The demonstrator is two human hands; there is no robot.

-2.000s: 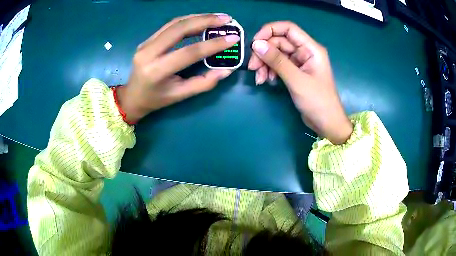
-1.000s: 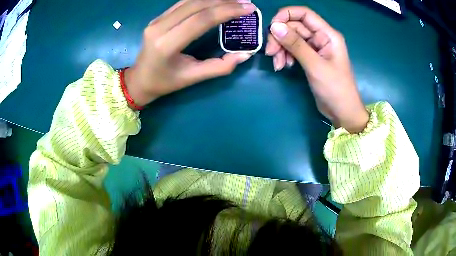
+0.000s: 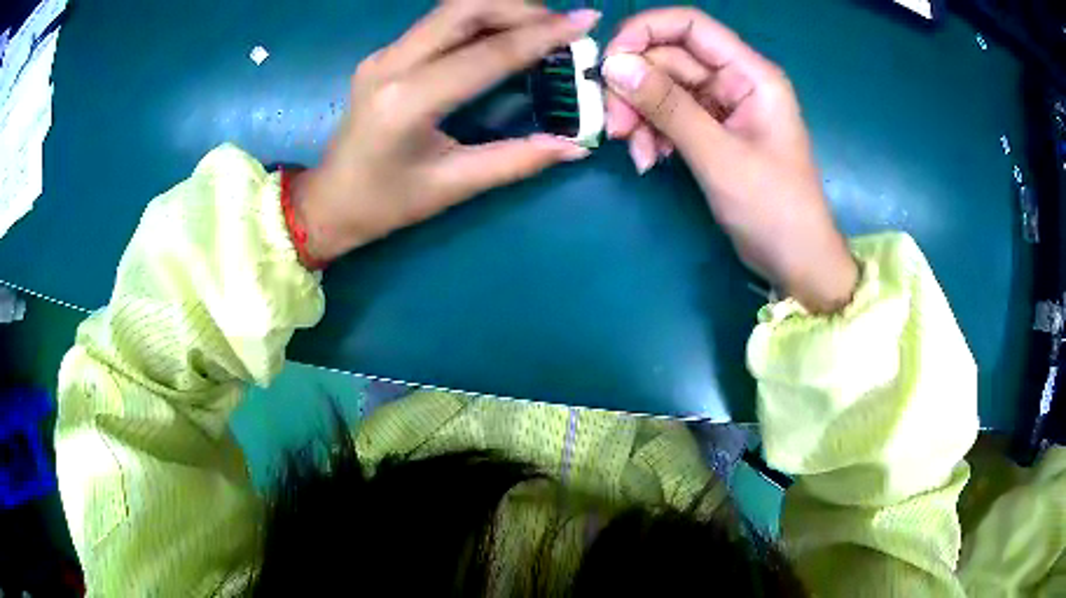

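Observation:
A smartwatch unit (image 3: 588,99) with a pale rim and a dark screen with green lines is near the top middle, tilted so that its right side edge shows. My left hand (image 3: 427,134) holds it by its upper and lower edges between fingers and thumb. My right hand (image 3: 713,129) is at the watch's right side, thumb and index finger pinched together. A tiny dark thing shows between those fingertips and the case edge; I cannot tell what it is or whether it touches the case.
The dark green mat (image 3: 503,304) lies under both hands. A small white square (image 3: 258,54) is on it at the upper left. White paper sheets (image 3: 26,117) are at the left edge. Dark trays or equipment (image 3: 1050,234) line the right edge.
The watch has turned from facing up to being tilted, showing its right edge, and its screen changed from dense pale text to green lines. My right fingertips have moved left to the case edge.

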